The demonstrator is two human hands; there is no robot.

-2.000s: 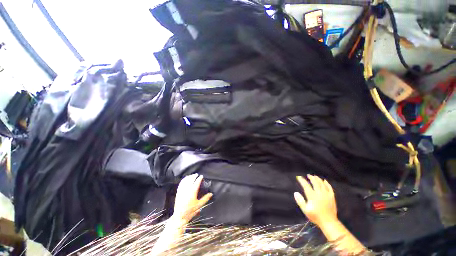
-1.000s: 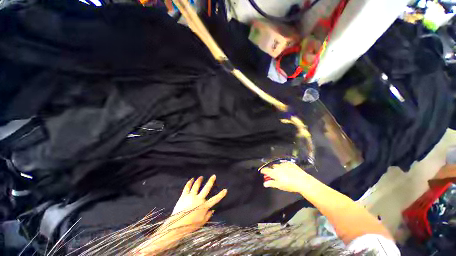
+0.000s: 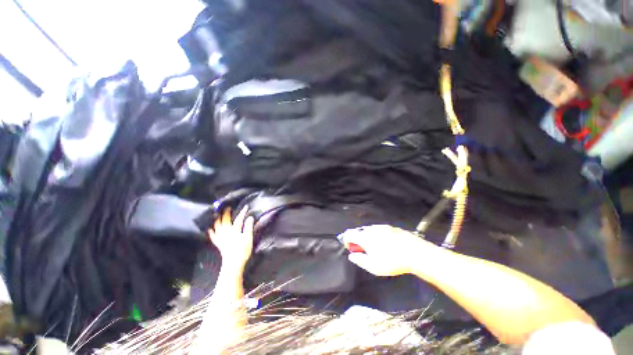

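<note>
A black garment with dark grey panels (image 3: 312, 125) is spread over most of the view. My left hand (image 3: 234, 239) lies on the cloth at lower left of centre, fingers spread, by a bunched fold. My right hand (image 3: 382, 251) is closed around the steam iron (image 3: 355, 247); only a red spot at its grip and a small tip show, the rest is hidden by my hand. The tan hose (image 3: 459, 173) comes down to the iron behind my right hand. The grey end of the sleeve board (image 3: 166, 214) shows left of my left hand.
Loose black and grey cloth (image 3: 83, 180) hangs at the left beside the bright window. At upper right are a cardboard box (image 3: 550, 81) and a red ring-shaped thing (image 3: 572, 120). A white pocket-like strip lies on the garment above centre.
My right hand took hold of the iron at the right and has brought it left, with the hose. My left hand has moved to the bunched fold. The view has swung right and back left.
</note>
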